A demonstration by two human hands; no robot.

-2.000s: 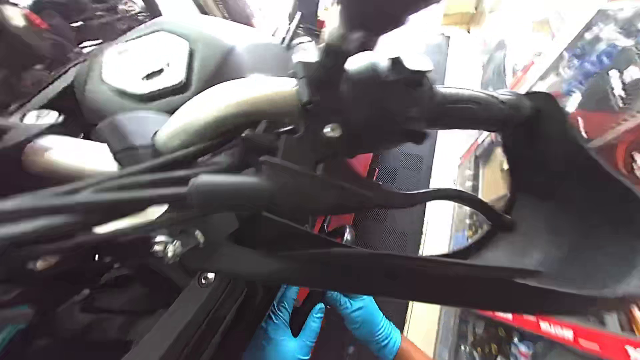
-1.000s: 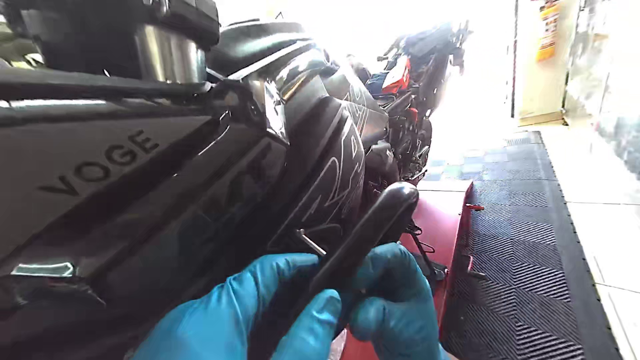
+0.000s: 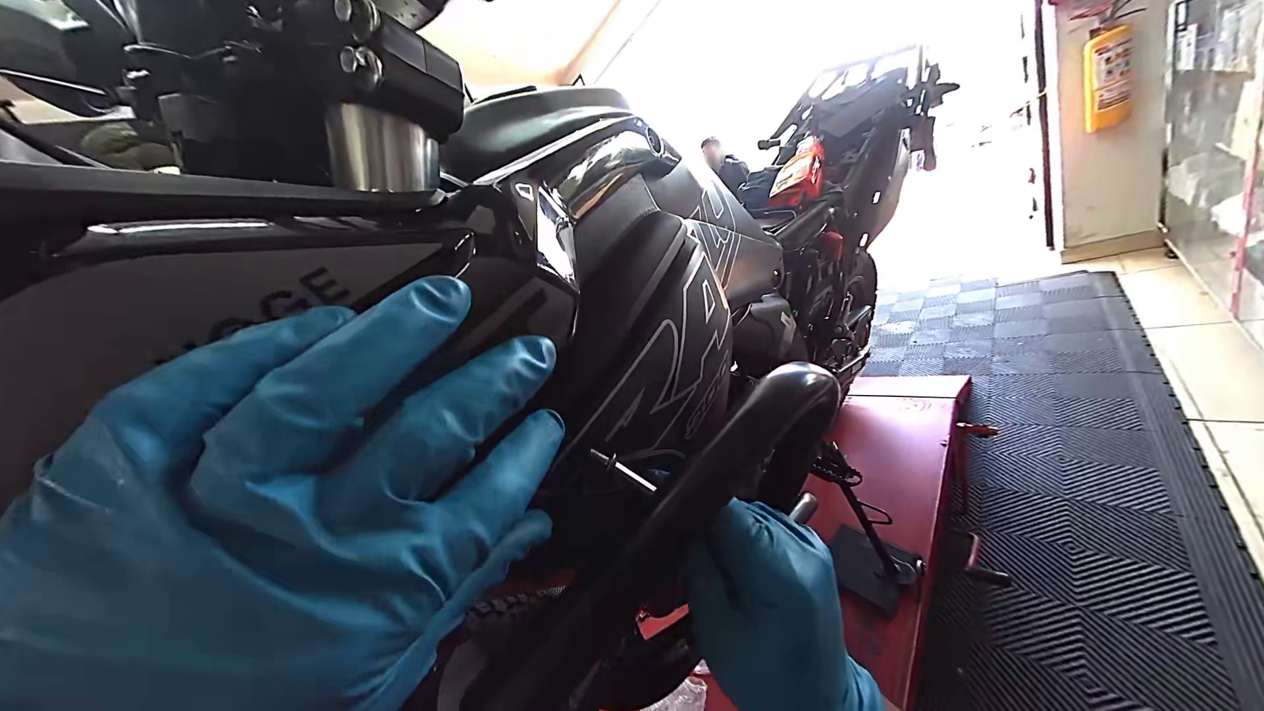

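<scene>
A dark motorcycle (image 3: 632, 257) fills the left and middle of the head view. My left hand (image 3: 286, 494), in a blue glove, lies spread with its palm toward its side fairing (image 3: 415, 247); nothing is held in it. Low at centre, my right hand (image 3: 775, 602), also gloved in blue, is curled beside a black tubular crash bar (image 3: 731, 444). What its fingers hold, if anything, is hidden. A thin metal bolt or rod (image 3: 624, 472) sticks out between the fairing and the bar.
Below the motorcycle is a red lift platform (image 3: 889, 425) with a side stand (image 3: 869, 523) over a dark plate. Black ribbed floor mat (image 3: 1066, 474) runs along the right. Another person (image 3: 726, 163) is in the background. A yellow box (image 3: 1108, 79) hangs on the wall.
The view has swung from the handlebar area to the motorcycle's side. My left hand has come away from the bar and now lies spread at the left; the right hand stays low by the bar.
</scene>
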